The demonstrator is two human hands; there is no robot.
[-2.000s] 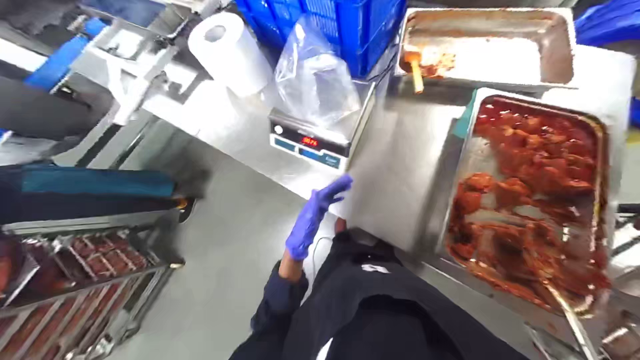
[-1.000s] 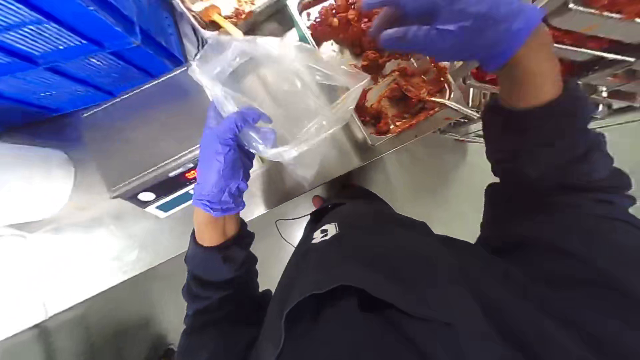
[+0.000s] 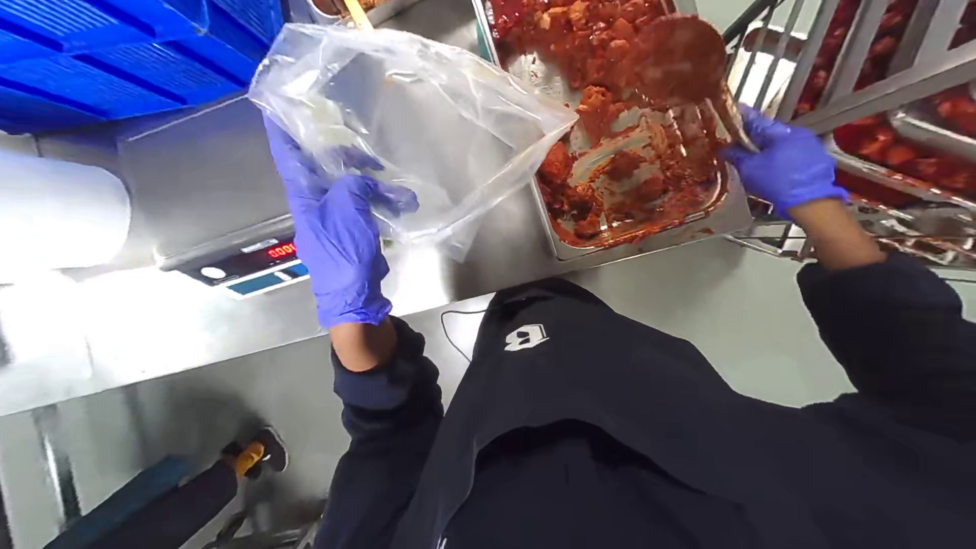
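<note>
My left hand (image 3: 339, 229), in a purple glove, holds a clear plastic bag (image 3: 457, 145) with its mouth spread wide; some fingers show through the film. Gloved in purple too, my right hand (image 3: 789, 164) grips the handle of a large sauce-coated spoon or ladle (image 3: 679, 61). The spoon's head is over a steel tray (image 3: 565, 248) of chunks in red-brown sauce, whose near part shows scraped metal. Left of my left hand stands a digital scale (image 3: 236, 267) with a steel platform and a lit red display.
Blue plastic crates (image 3: 137, 53) stand behind the scale, with a white roll (image 3: 61, 210) at the left. A second steel tray (image 3: 393, 9) is at the top. On the right, a metal rack (image 3: 900, 88) holds trays of red food. A person's leg and shoe (image 3: 271, 448) show lower left.
My right hand, raised with no tool visible a second ago, now grips the spoon at the tray's right side. The bag, on the scale two seconds ago, is in my left hand. The view has shifted.
</note>
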